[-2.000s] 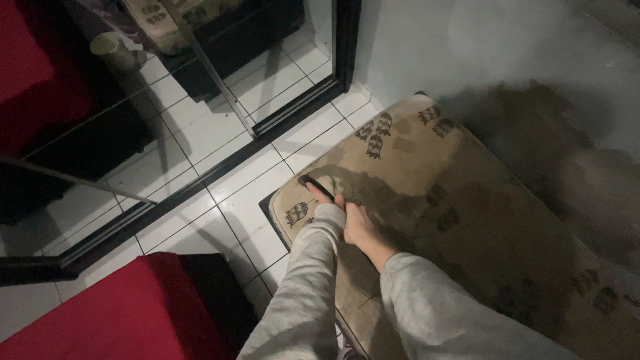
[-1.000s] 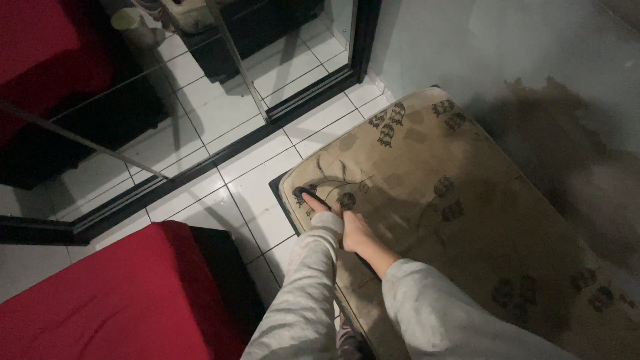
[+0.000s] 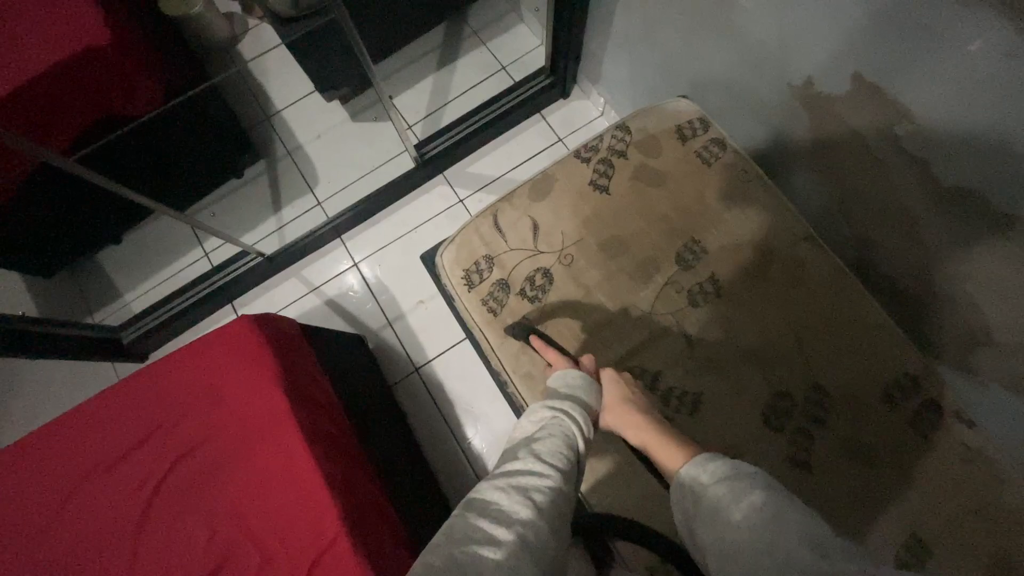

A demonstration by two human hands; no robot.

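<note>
Both hands grip a black vacuum cleaner wand (image 3: 550, 338) over a beige mattress (image 3: 624, 280) with a dark floral print and brownish stains. My left hand (image 3: 556, 360) is nearer the wand's head, one finger stretched along it. Just behind it my right hand (image 3: 632, 404) closes around the same wand. The small black head rests on the mattress close to its left edge, below the printed flowers. A black hose (image 3: 632, 528) curves at the bottom, partly hidden by the grey sleeves.
A red-covered bed (image 3: 184, 448) with a dark side stands at the lower left. White floor tiles (image 3: 400, 272) run between it and the mattress. Mirrored sliding doors (image 3: 296, 144) in a dark frame line the upper left. A stained grey wall (image 3: 720, 56) borders the mattress at right.
My hands and the vacuum head have moved along the mattress's left edge, away from the corner flowers and toward me. The printed flowers there are now uncovered. Both hands keep their grip.
</note>
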